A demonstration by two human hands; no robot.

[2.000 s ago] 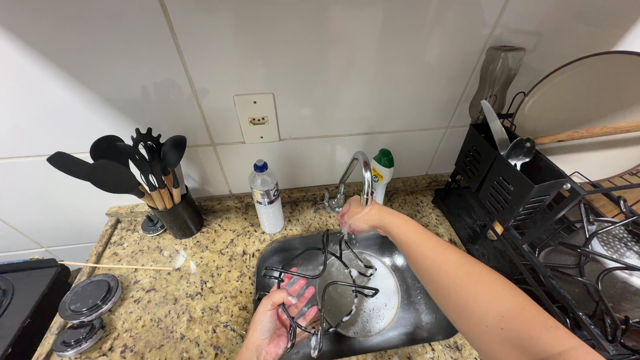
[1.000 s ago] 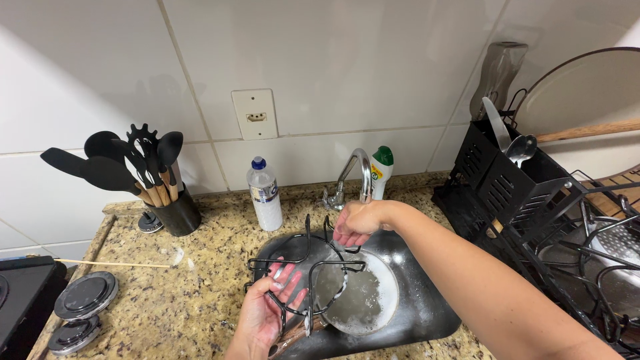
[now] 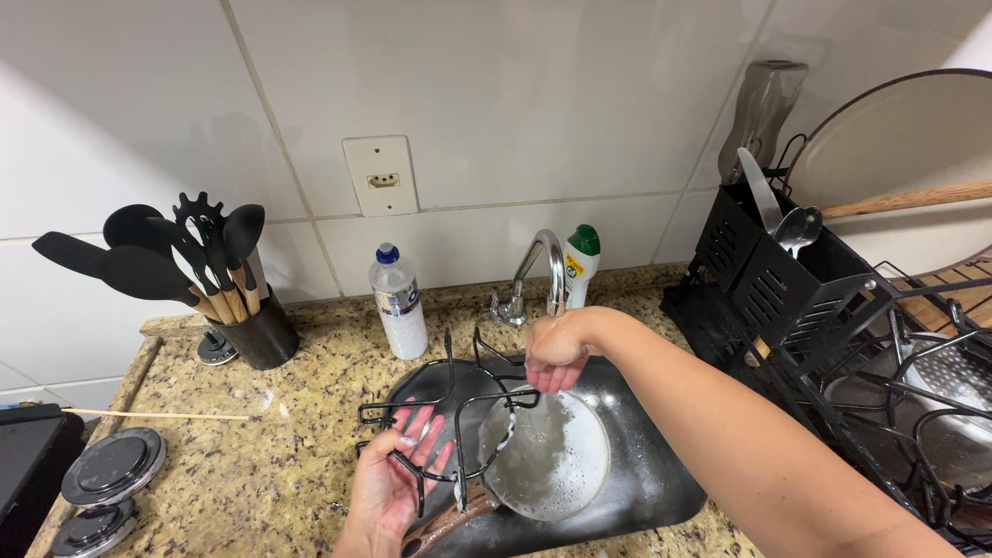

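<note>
My left hand [image 3: 403, 465] holds a black wire stove grate [image 3: 465, 395] by its left side, over the sink; white suds cling to parts of the grate. My right hand [image 3: 556, 356] is under the spout of the chrome faucet [image 3: 552, 267], fingers pointing down, just right of the grate; whether it touches the grate I cannot tell. Below, a round pan [image 3: 554, 457] of cloudy, sudsy water with a brown handle [image 3: 449, 523] sits in the steel sink [image 3: 651, 473].
Behind the sink stand a clear plastic bottle [image 3: 399, 302] and a white cleaner bottle [image 3: 581, 263]. Left are a black utensil holder [image 3: 263, 333], burner caps [image 3: 114, 465] and a thin wooden stick [image 3: 163, 415]. A black dish rack [image 3: 806, 287] holding cutlery, more grates and a large lid-like disc [image 3: 891, 147] fills the right.
My right hand has moved off the grate's upper right side to beneath the spout. My left hand keeps hold of the grate, which has changed its tilt.
</note>
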